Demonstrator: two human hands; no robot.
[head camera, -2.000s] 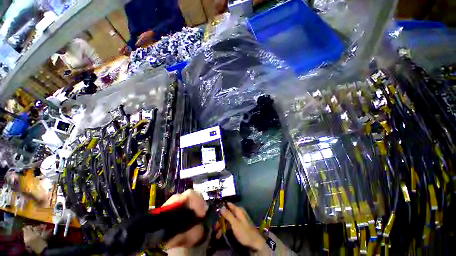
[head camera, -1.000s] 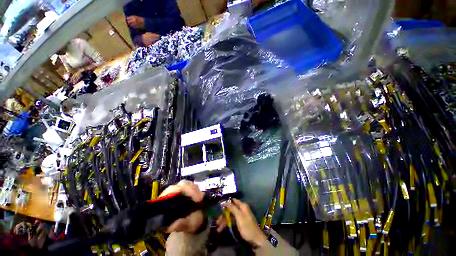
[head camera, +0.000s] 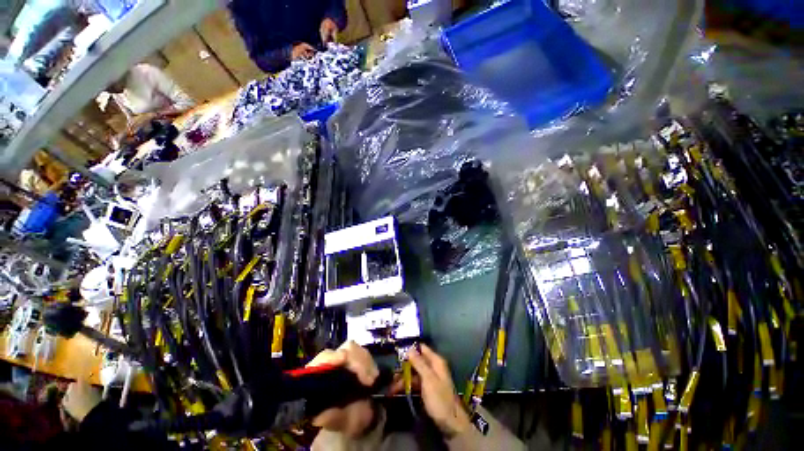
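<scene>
My left hand (head camera: 351, 388) is shut around a black electric screwdriver (head camera: 304, 388) with a red section, held level just in front of the white screw feeder (head camera: 363, 264). The driver's tip is near the feeder's metal front and too small to make out. My right hand (head camera: 434, 388) holds a connector end (head camera: 405, 350) between its fingertips, close to the feeder's front right corner. A yellow-banded cable hangs down from it under the hand.
Left clear tray (head camera: 229, 163) and right clear tray (head camera: 608, 317) hold many yellow-banded cables. Small black parts (head camera: 463, 211) lie right of the feeder. Behind are a clear plastic bag (head camera: 397, 132) and a blue bin (head camera: 529, 62). A person's hands (head camera: 316, 42) are across the bench.
The screwdriver and my left hand have shifted slightly right and down from a second ago. My right hand still holds the connector end. The other person's hands have moved right onto the silvery heap.
</scene>
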